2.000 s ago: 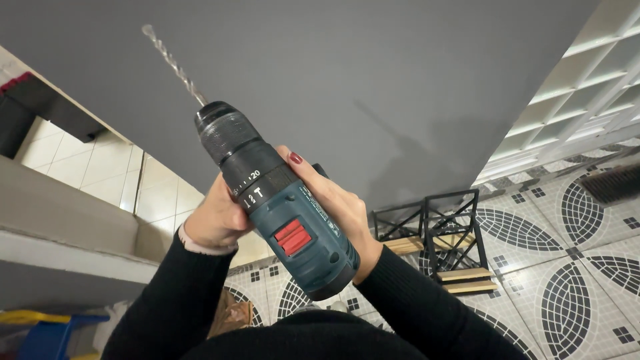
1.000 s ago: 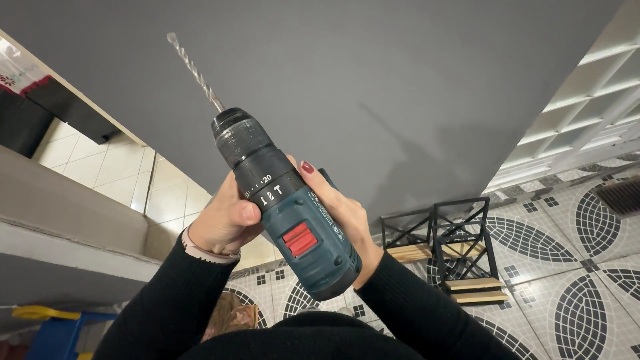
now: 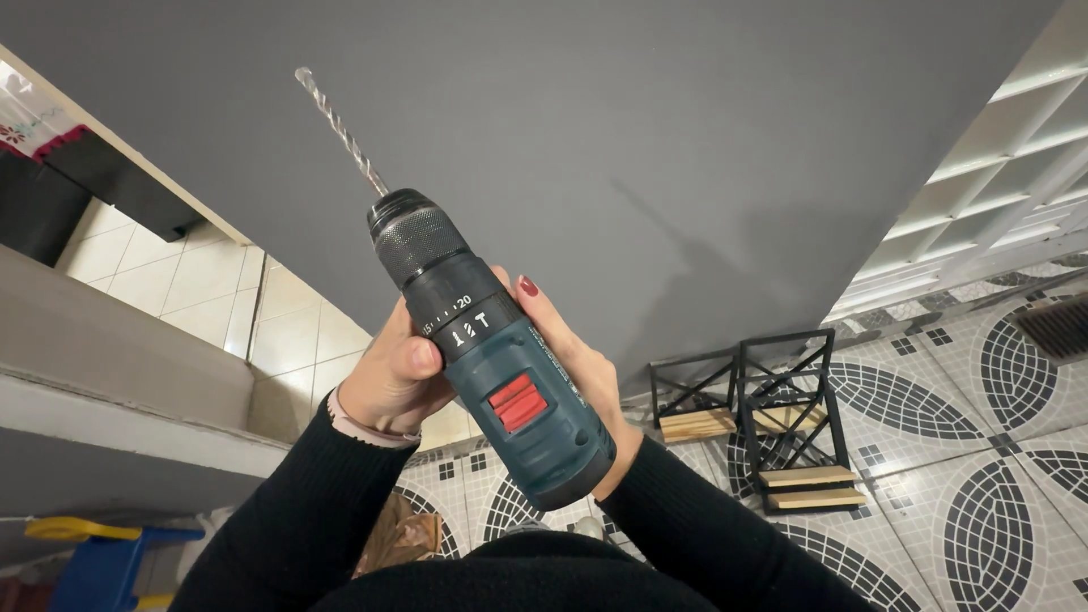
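Observation:
A blue-green cordless drill [image 3: 527, 391] with a red selector switch is held at mid-view, tilted up to the left. From its black knurled chuck [image 3: 416, 234] a spiral masonry-type drill bit [image 3: 340, 127] points to the upper left. My left hand [image 3: 395, 374] is closed around the drill's left side, its thumb by the black torque collar [image 3: 463, 310]. On the other side my right hand [image 3: 586, 365] grips the body, with one red-nailed finger lying along it. The drill's handle and trigger are hidden underneath.
A grey wall [image 3: 544, 127] stands ahead, bearing the drill's shadow. At its foot on the right are black metal frames with wooden slats [image 3: 807, 476] on the patterned tile floor [image 3: 918, 493]. A white paned door [image 3: 977, 187] is at right, a blue and yellow object [image 3: 98, 565] lower left.
Both hands keep their hold on the drill. Compared with two seconds ago, the drill and hands sit slightly farther right in view.

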